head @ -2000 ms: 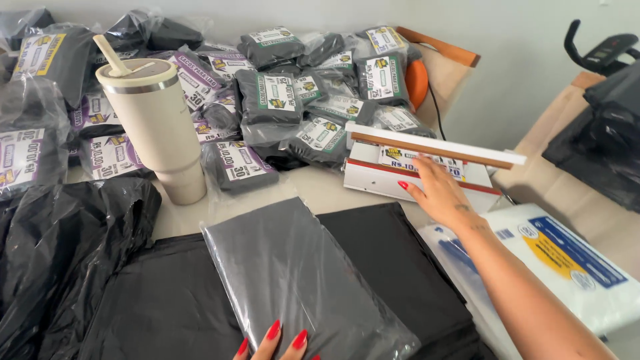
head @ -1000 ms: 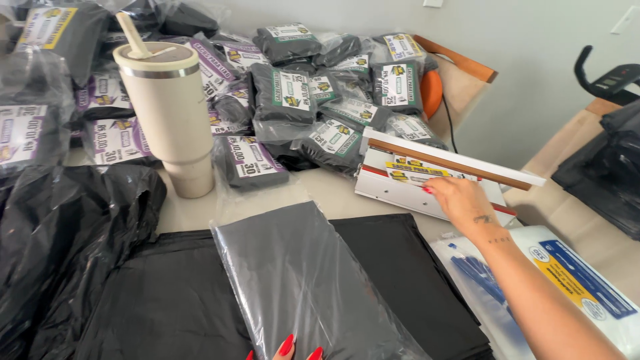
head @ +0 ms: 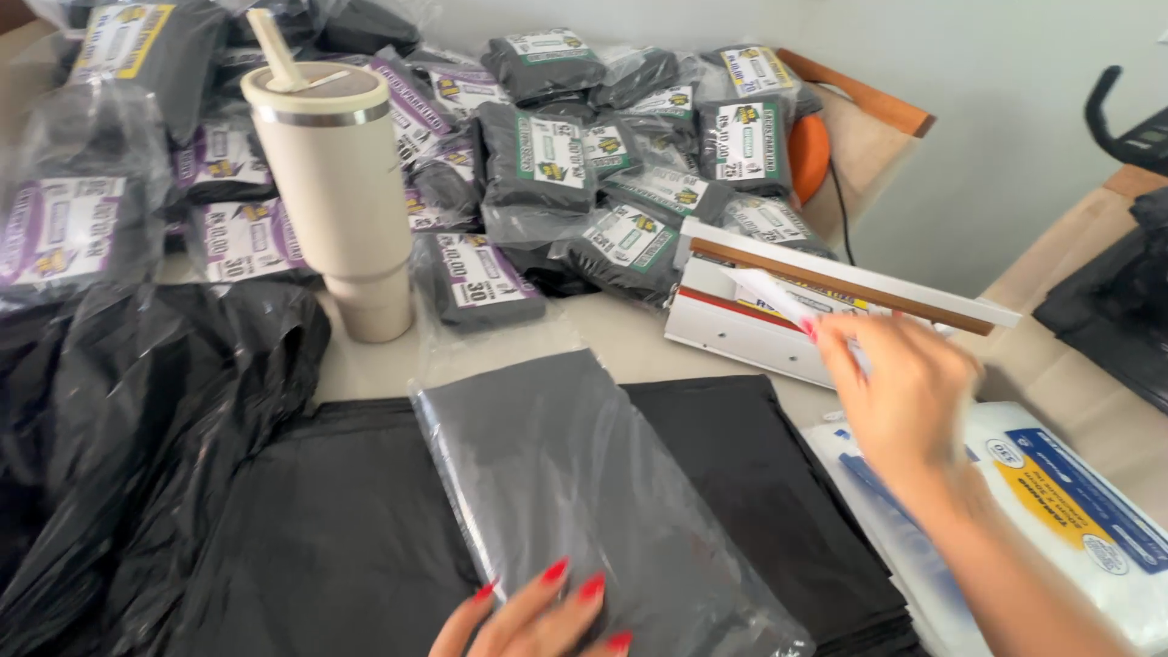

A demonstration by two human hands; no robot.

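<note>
My right hand [head: 899, 392] pinches a white paper label [head: 776, 294] at the front of a white impulse-sealer-like device [head: 730, 333] with a brown strip along its raised bar. More printed labels show between bar and body. My left hand [head: 538, 611], at the bottom edge, rests with spread fingers on a clear plastic bag [head: 584, 484] that holds a folded dark plastic pack. That bag lies across stacks of flat black plastic bags [head: 338, 511]. Part of the left hand is out of frame.
Bagged, labelled black packs [head: 538, 155] are heaped at the back. A cream tumbler [head: 342, 192] with a straw stands before them. Crumpled black plastic [head: 137, 438] lies at left. A printed package of clear bags [head: 1022, 456] lies at right, near chairs with wooden edges [head: 867, 91].
My right hand has drawn a label up from the device toward itself; earlier it was reaching onto the labels there. My left hand stays on the clear bag.
</note>
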